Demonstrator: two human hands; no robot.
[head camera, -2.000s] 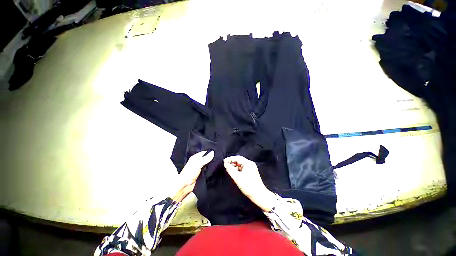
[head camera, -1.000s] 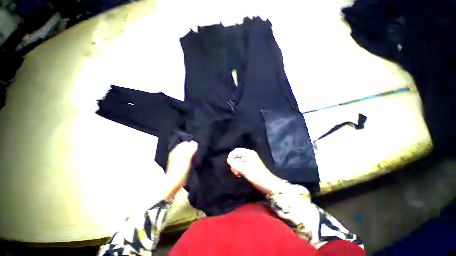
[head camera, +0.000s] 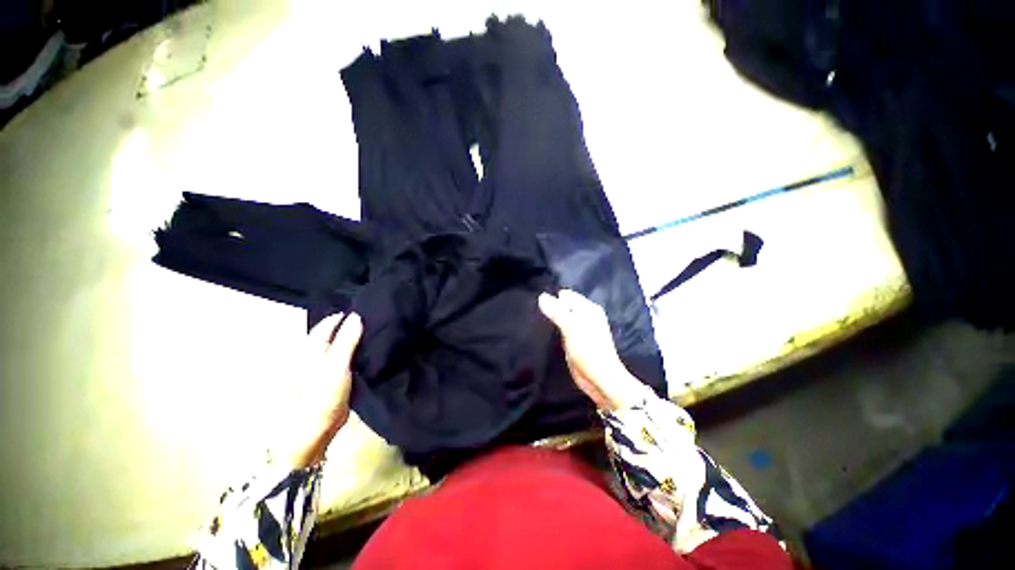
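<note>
Black trousers (head camera: 451, 345) are bunched into a rounded, open shape at the waist end nearest me. My left hand (head camera: 334, 362) grips their left edge and my right hand (head camera: 581, 334) grips their right edge. More black trousers (head camera: 534, 123) lie flat under and beyond, jagged leg ends pointing away. A trouser leg (head camera: 262, 247) lies out to the left. A shinier pocket bag (head camera: 601, 273) shows beside my right hand, partly covered. Whether my right hand also holds a small tool cannot be told.
A blue measuring tape (head camera: 740, 203) and a curled black strip (head camera: 712, 264) lie right on the cream table (head camera: 796, 323). A dark pile of trousers (head camera: 890, 123) is at the far right. A blue bin (head camera: 913, 507) stands low at the right.
The waist end has been spread from a flat, rumpled state into a rounded bunch, now partly covering the pocket bag. My hands have moved apart. The view has shifted right.
</note>
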